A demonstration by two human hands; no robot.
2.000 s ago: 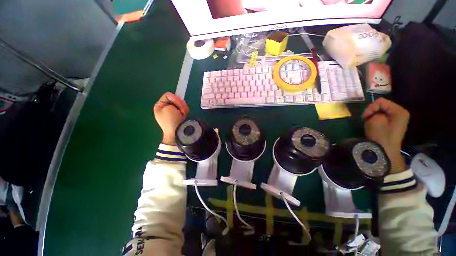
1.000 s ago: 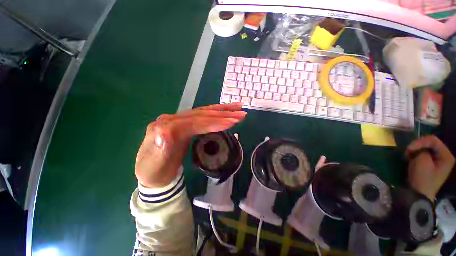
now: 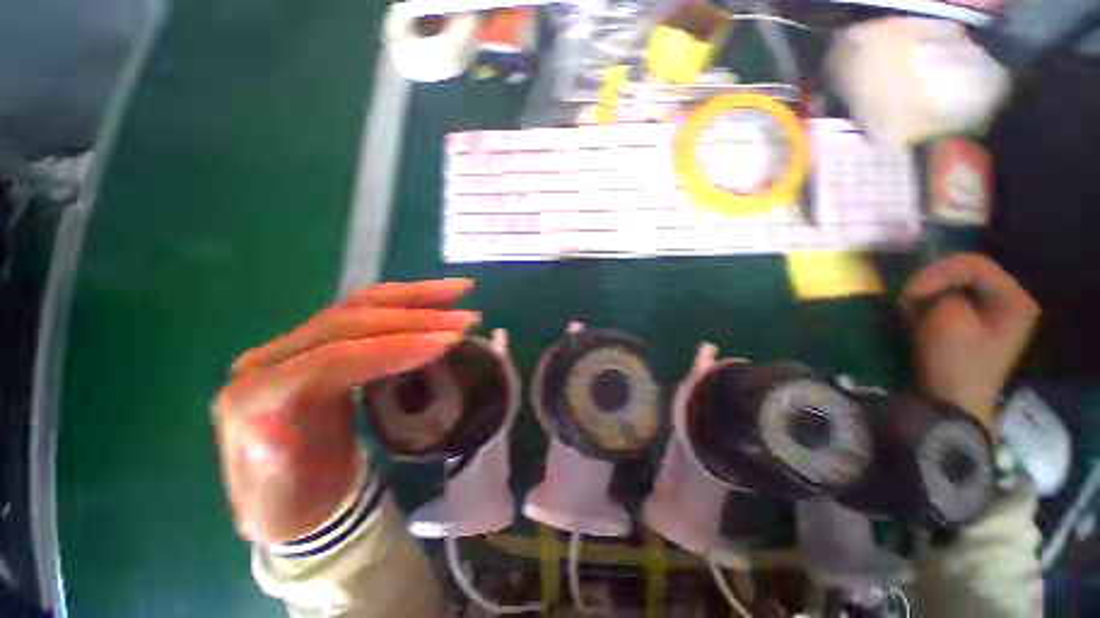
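Note:
Four security cameras with black round heads and white bases stand in a row along the near bench edge: the leftmost [image 3: 470,398], the second [image 3: 603,392], the third [image 3: 784,429] and the rightmost [image 3: 941,465]. Thin white leads run down from the bases. My left hand [image 3: 326,404] is beside and partly over the leftmost camera, fingers stretched to the right above its head, holding nothing. My right hand [image 3: 969,332] rests behind the rightmost camera with its fingers curled; whether anything is inside is hidden. The view is blurred.
A keyboard [image 3: 567,199] lies behind the cameras with a yellow tape roll [image 3: 690,157] on it. A yellow sticky note [image 3: 835,275] lies below its right part. A white tape roll [image 3: 432,48], a white bundle [image 3: 923,79] and a red-and-white box [image 3: 961,179] stand behind. A mouse [image 3: 1034,441] is at right.
My left hand has risen from beside the leftmost camera and opened, with its fingers now over the camera's head. The view has shifted. The camera heads appear turned. My right hand stays curled.

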